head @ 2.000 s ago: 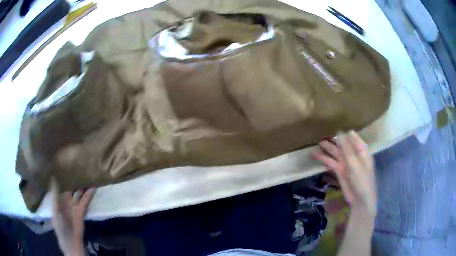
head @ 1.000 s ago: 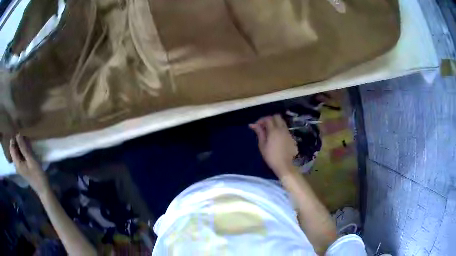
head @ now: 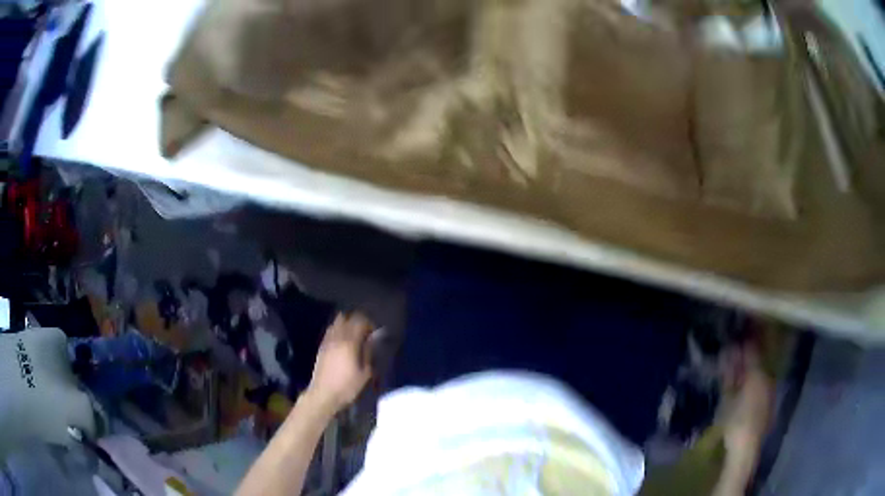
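Observation:
The brown jacket point(head: 621, 145) lies spread on the white cloth-covered table, its lower edge along the table's front edge; the top is cut off by the picture. My left hand point(head: 344, 358) is below and in front of the table edge, off the jacket, with fingers curled; a small pale glint shows at its fingertips, too blurred to name. My right hand point(head: 745, 387) is low at the right, below the table edge, off the jacket and strongly blurred. I cannot tell whether either hand holds anything.
The white table cover point(head: 116, 107) shows at the left, with long dark objects point(head: 80, 82) on it. Scraps point(head: 267, 320) lie below the table at left. A pale grey object with dark lettering point(head: 39, 378) and blue denim-like cloth point(head: 126, 363) are at far left.
The view has swung left. My left hand has let go of the jacket's corner and come off the table edge. My right hand has moved away to the right, still below the edge.

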